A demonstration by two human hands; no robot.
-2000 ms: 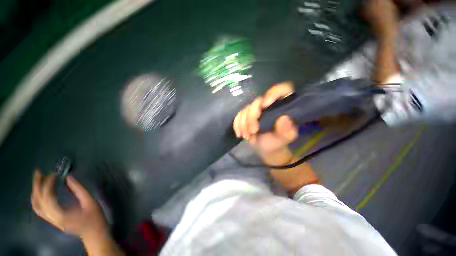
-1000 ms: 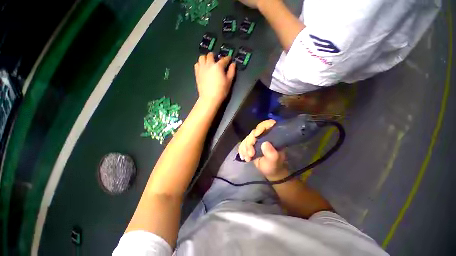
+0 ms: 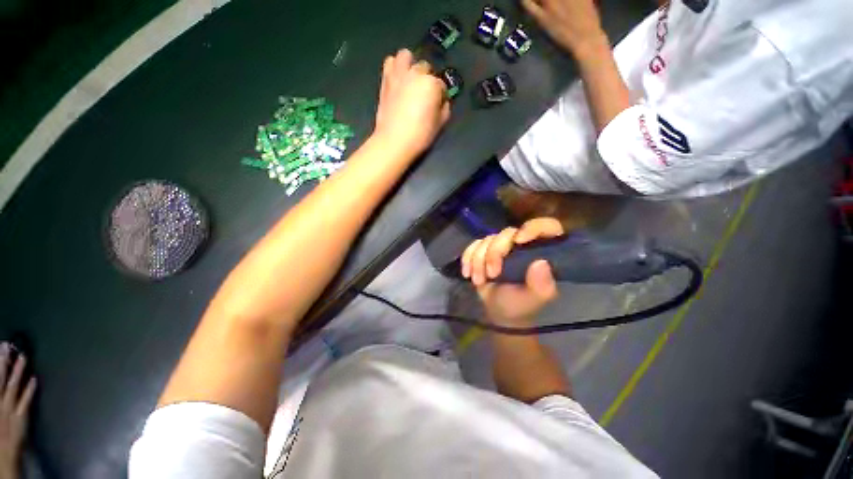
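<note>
My left hand reaches far across the bench, fingers at the near edge of a black housing with a green board; its fingertips are partly hidden, so a grip cannot be told. Several more such housings stand around it. My right hand is closed around the dark electric screwdriver, held off the bench in front of my body, narrow end to the left. Its black cord loops below, across my right wrist. A pile of green circuit boards and a round dish of screws lie left of my left forearm.
A neighbour in a white shirt sits at the upper right, one hand close to the housings. Another person's hand rests at the lower left edge. The dark green bench has a pale stripe; its edge runs under my left forearm.
My left hand, first at the lower left with a small dark piece, moved over to the housings and remains there. My right hand keeps the screwdriver. The view has shifted, and a hand appears at lower left.
</note>
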